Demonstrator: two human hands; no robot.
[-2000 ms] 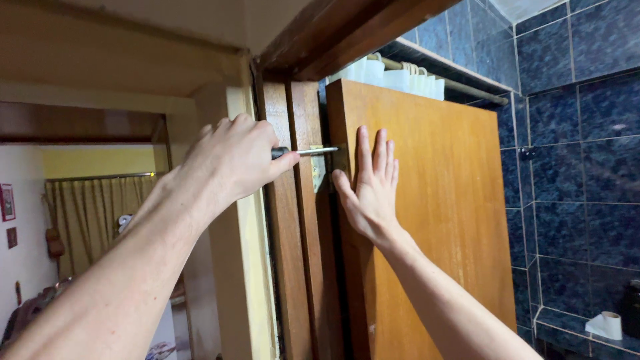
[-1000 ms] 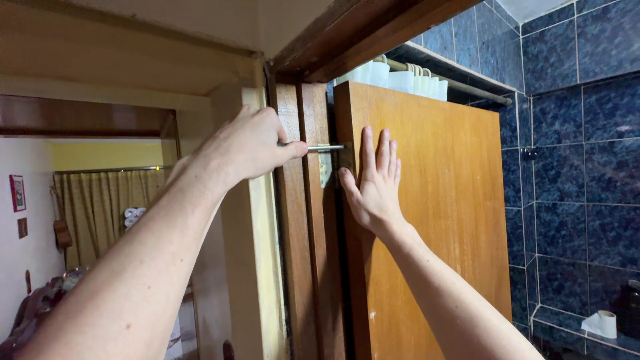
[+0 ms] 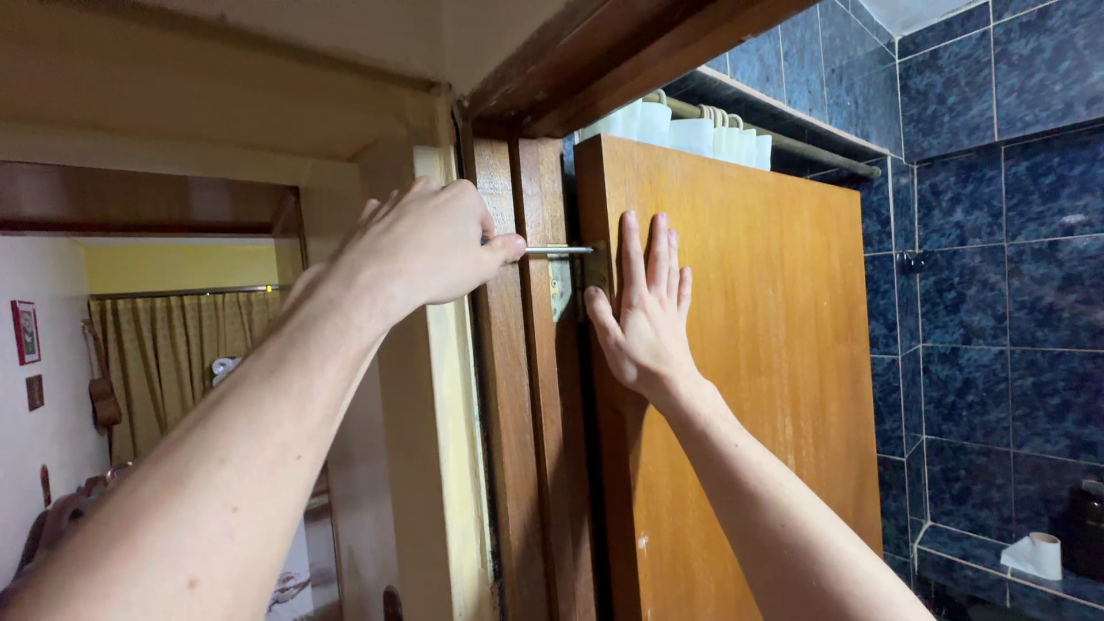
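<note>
My left hand (image 3: 440, 241) is closed around the handle of a screwdriver (image 3: 559, 250), whose metal shaft points right, its tip at the hinge leaf on the edge of a wooden door (image 3: 759, 345). The hinge (image 3: 561, 285) sits between the door and the wooden door frame (image 3: 509, 362). My right hand (image 3: 651, 323) lies flat on the door's face beside the hinge, fingers pointing up and thumb near the door's edge. The screwdriver's handle is mostly hidden in my left hand.
Over the door runs the frame's wooden head (image 3: 621, 52). Behind the door are a curtain rod (image 3: 802, 147) with a white shower curtain (image 3: 690, 134), blue wall tiles (image 3: 962, 293) and a toilet paper roll (image 3: 1039, 552). At left, another room shows a guitar (image 3: 103, 397) and a curtain (image 3: 164, 362).
Two seconds ago part of the dark screwdriver handle showed beside my left hand; now the fingers cover it. My right hand stays against the door.
</note>
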